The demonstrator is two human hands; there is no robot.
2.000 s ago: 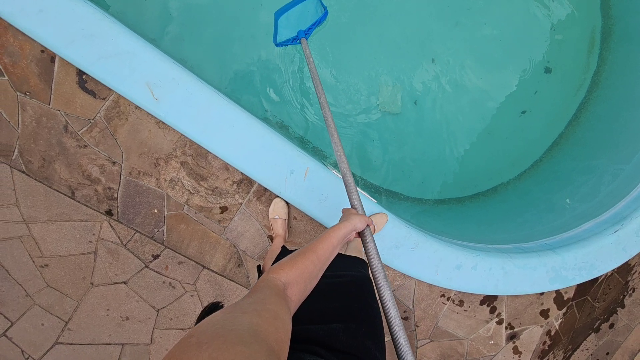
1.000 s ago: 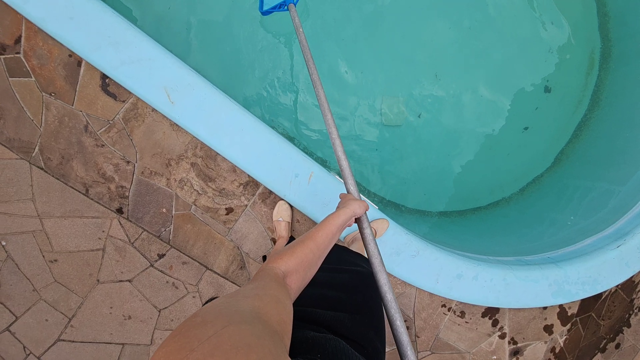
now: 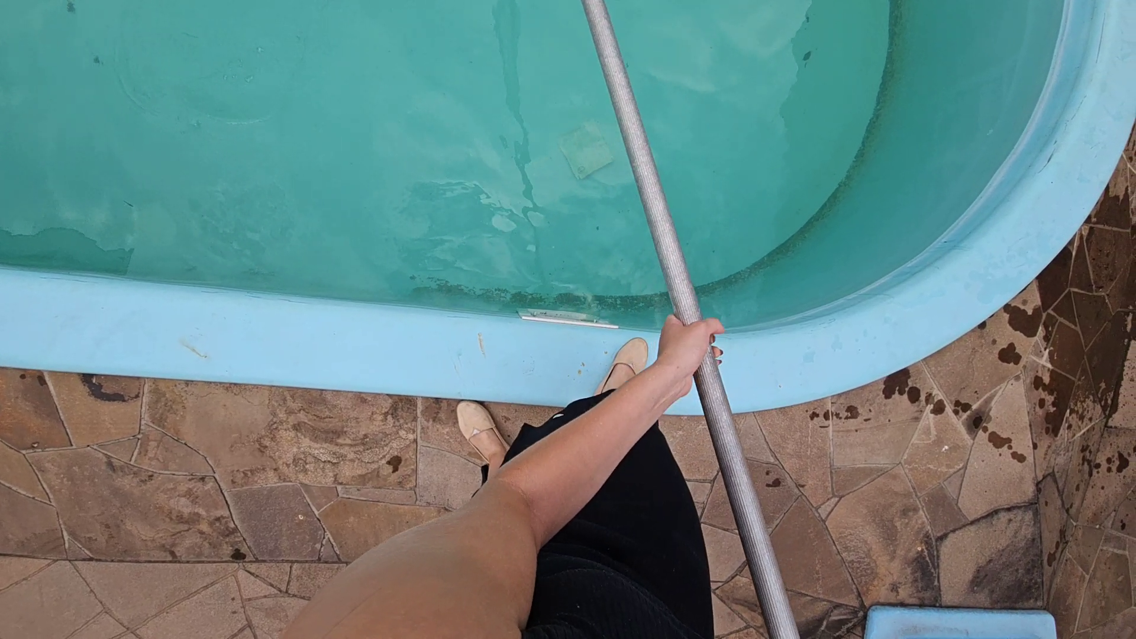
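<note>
My left hand [image 3: 688, 351] is closed around a long grey metal pole [image 3: 661, 213], just above the near rim of the pool. From the hand the pole slants up and slightly left over the greenish water [image 3: 355, 160], and its far end lies beyond the top edge. Its lower part runs down past the right side of my black clothing and leaves the view at the bottom. My right hand is out of view.
A light blue pool rim [image 3: 266, 333] crosses the view and curves up at right. One beige shoe [image 3: 628, 359] is on the rim; the other [image 3: 479, 422] is beside it on stone paving [image 3: 311, 435]. A light blue object [image 3: 958, 623] lies at lower right.
The blue net on the pole's far end, seen at the top earlier, has left the view. The view has turned, so the pool's near rim now runs nearly level. My left hand still grips the pole.
</note>
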